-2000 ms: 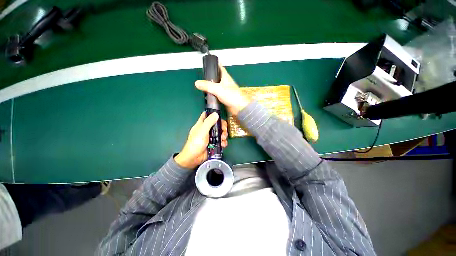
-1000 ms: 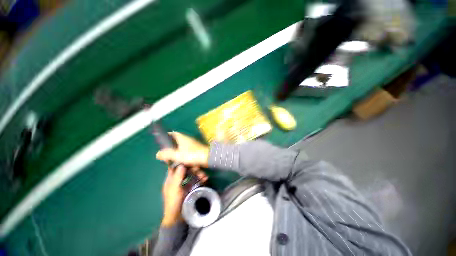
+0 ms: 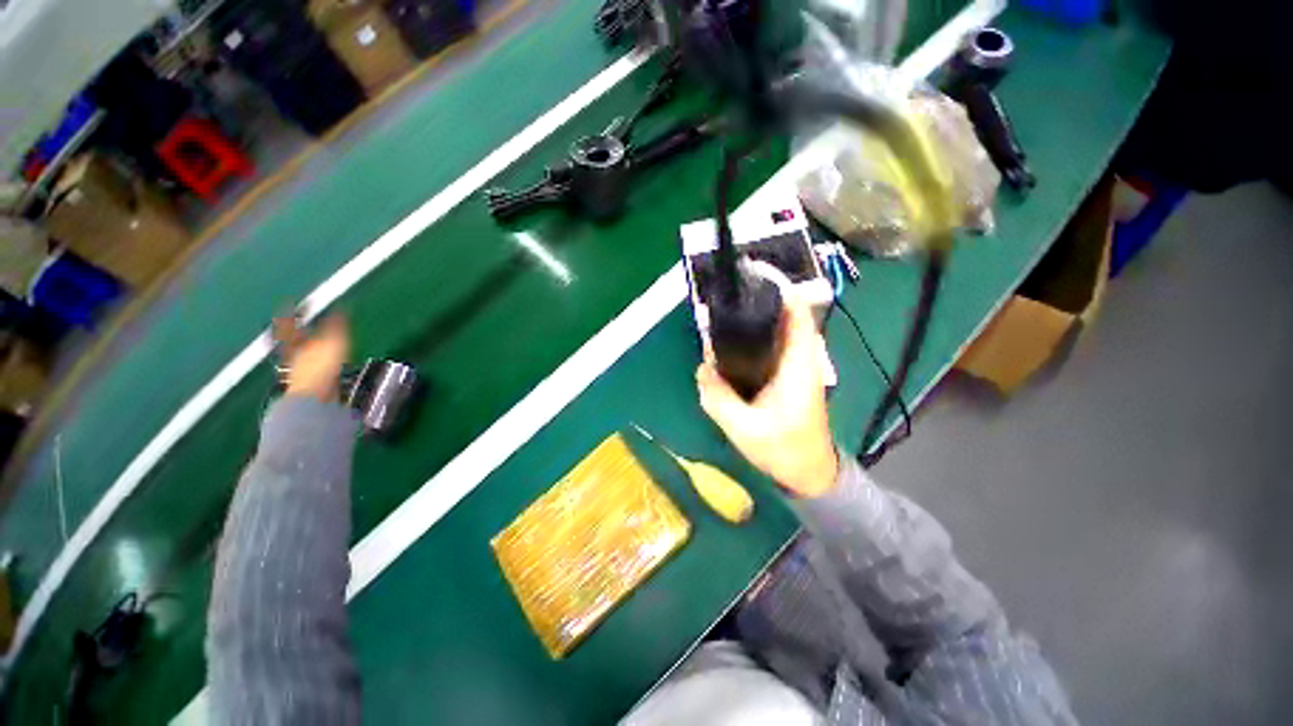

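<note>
My left hand (image 3: 318, 358) is blurred, reaching over the darker green belt. A black unit with a shiny round head (image 3: 384, 396), likely a hair dryer body, lies right beside and partly behind it. The blur hides whether my fingers grip it. My right hand (image 3: 779, 414) is closed around the thick black electric screwdriver (image 3: 746, 338), upright in front of the screw feeder (image 3: 703, 244). The screwdriver's tip is hidden. The yellow-brown work pad (image 3: 593, 545) lies on the bench, with the pale yellow-handled awl (image 3: 719, 489) beside it.
Other black units (image 3: 599, 173) lie on the belt beyond the feeder. A clear plastic bag (image 3: 908, 177) and another black unit (image 3: 998, 121) are at the upper right. A black cable (image 3: 922, 329) hangs at right. An open cardboard box (image 3: 1042, 319) stands below the bench edge.
Both hands have parted from the handle they held near my body. The left has gone out over the belt; the right has taken hold of the screwdriver. The view has turned.
</note>
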